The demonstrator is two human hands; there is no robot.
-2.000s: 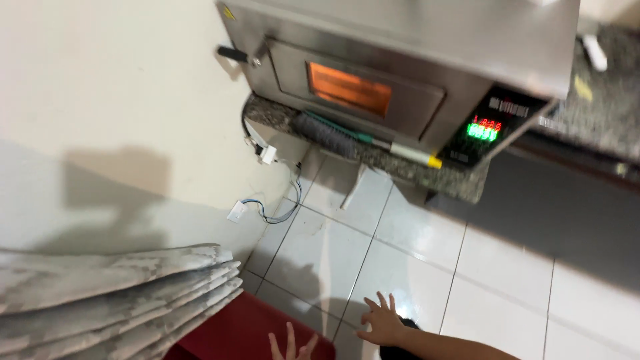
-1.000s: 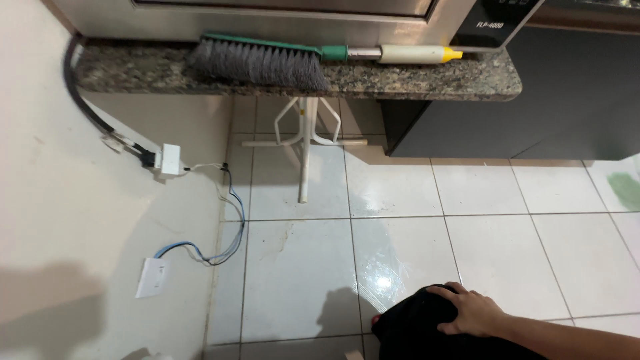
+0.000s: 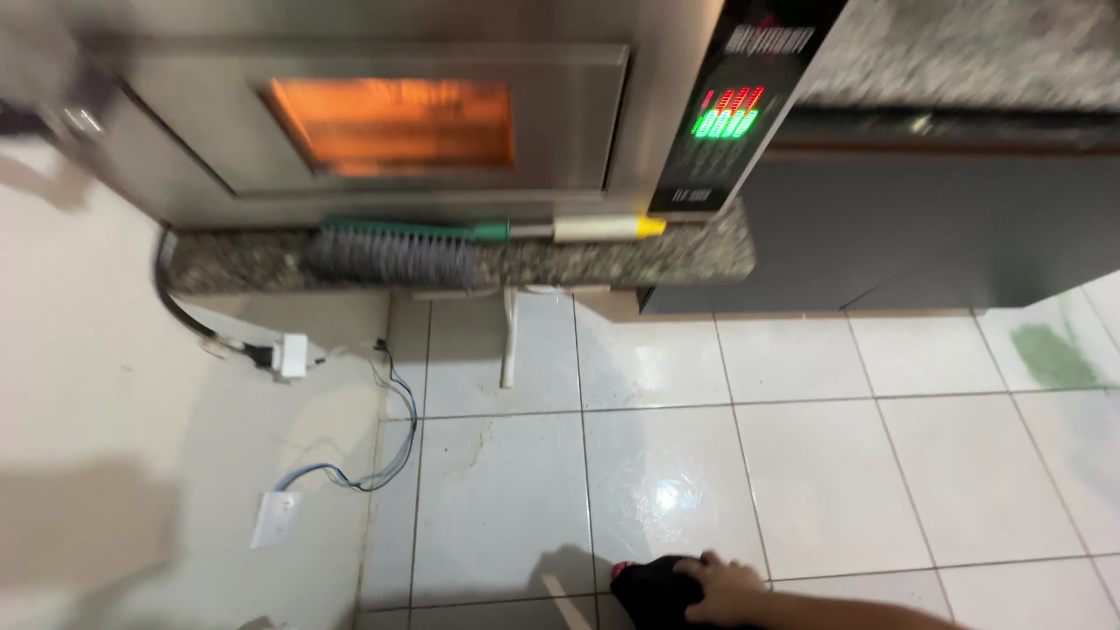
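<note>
My right hand (image 3: 728,591) is low in the view, its fingers spread over dark cloth (image 3: 652,595) at my leg; whether it grips the cloth is unclear. My left hand is out of view or cannot be made out. Ahead stands a steel oven (image 3: 560,114) with an orange-lit window (image 3: 394,127) and a lit red and green display (image 3: 728,114). A brush (image 3: 398,254) with grey bristles and a green back lies along the granite slab's front edge (image 3: 612,262), below the oven door.
A black cable runs down the wall on the left to a white plug or socket (image 3: 290,356). Loose blue and black wires (image 3: 411,429) lead to a white wall plate (image 3: 276,518). A dark grey cabinet (image 3: 910,227) stands at the right, above white floor tiles (image 3: 822,472).
Two seconds ago both hands showed with spread fingers; now only the right is plain, at the dark cloth. The view has swung, and the oven window and display are back in sight.
</note>
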